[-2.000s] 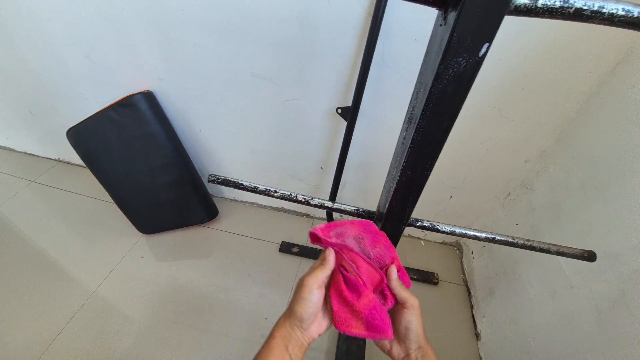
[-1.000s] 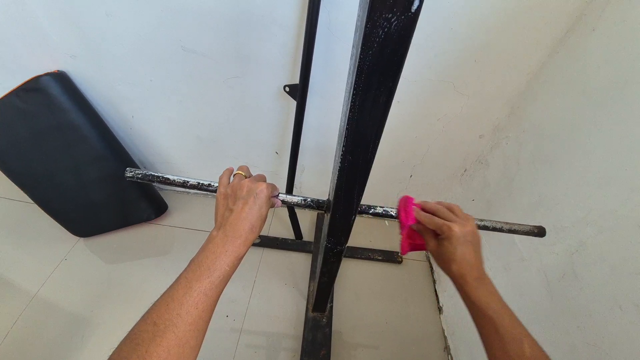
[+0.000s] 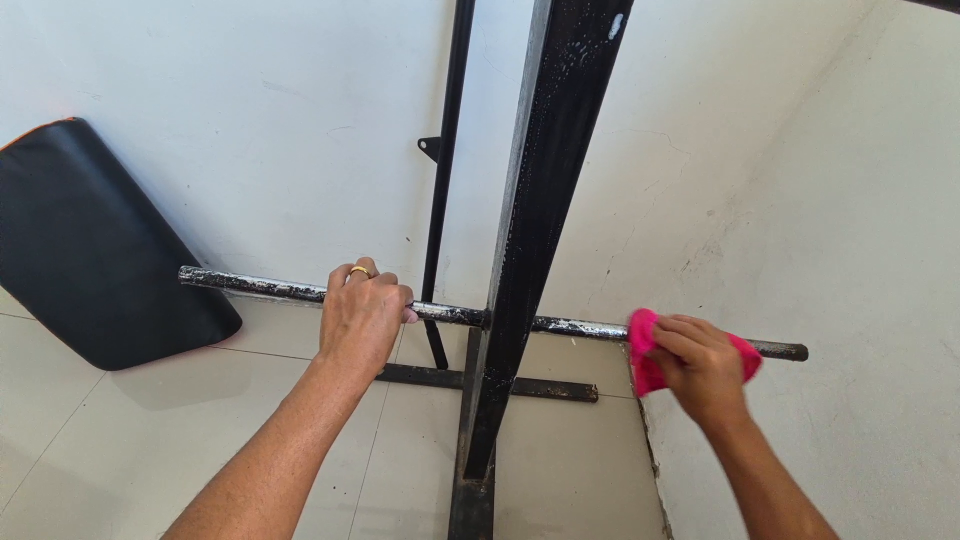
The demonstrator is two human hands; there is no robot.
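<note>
A round metal bar (image 3: 581, 328) with worn black paint runs across a slanting black steel post (image 3: 544, 172). My left hand (image 3: 364, 315), with a gold ring on one finger, is closed around the bar left of the post. On the right side, my right hand (image 3: 697, 360) grips a bright pink cloth (image 3: 643, 352) wrapped on the bar, a little short of its right end. The cloth is bunched under the fingers, and part of it shows on both sides of that hand.
A black padded board (image 3: 97, 247) with orange edging leans against the white wall at the left. Behind the post stands a thin black tube (image 3: 448, 150) with a small bracket. The frame's black foot bar (image 3: 555, 389) lies on the tiled floor, near the wall corner.
Two seconds ago both hands held the cloth in front of the post. Then the left hand took hold of the bar and the right brought the cloth onto it. Since then the cloth has moved right along the bar.
</note>
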